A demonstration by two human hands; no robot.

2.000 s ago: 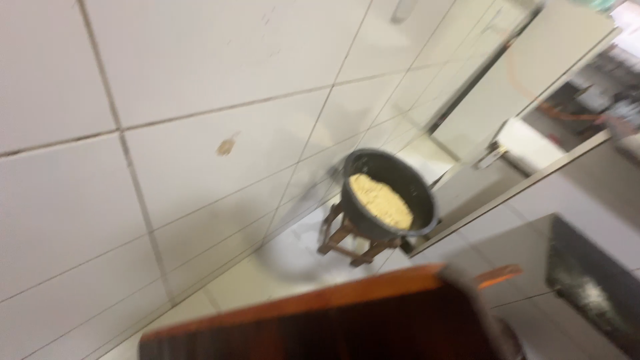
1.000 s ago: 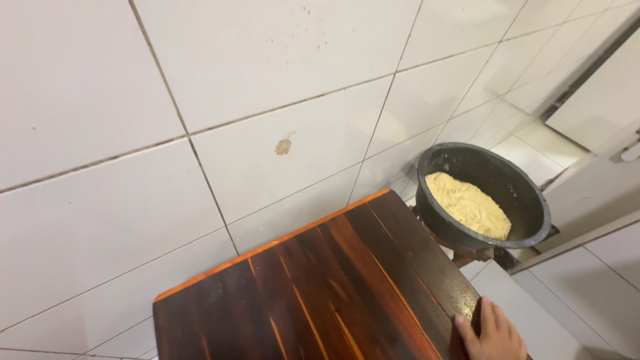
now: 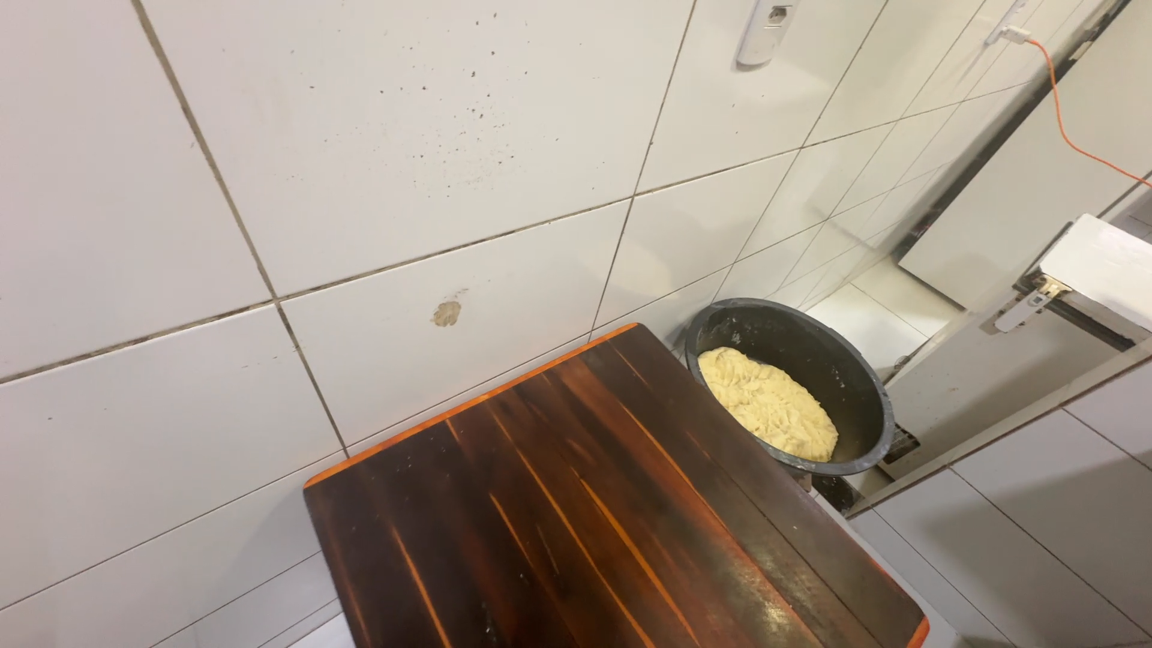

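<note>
Neither of my hands shows in the head view now. A dark, polished wooden tabletop with orange streaks and an orange edge (image 3: 576, 522) fills the lower middle, its back edge along the tiled wall. Just past its right edge is a round black tub (image 3: 855, 387), partly overlapped by the table's corner side. Inside the tub lies a lumpy mass of pale yellow dough (image 3: 769, 405). What supports the tub is mostly hidden.
White wall tiles (image 3: 432, 315) run behind the table, with a wall socket (image 3: 765, 31) at the top. An orange cord (image 3: 1062, 117) hangs from a plug at the upper right. A white cabinet or appliance with a latch (image 3: 1021, 310) stands right of the tub.
One second ago a hand rested on the tabletop's right edge; it has left the view. The view swung strongly from two seconds ago.
</note>
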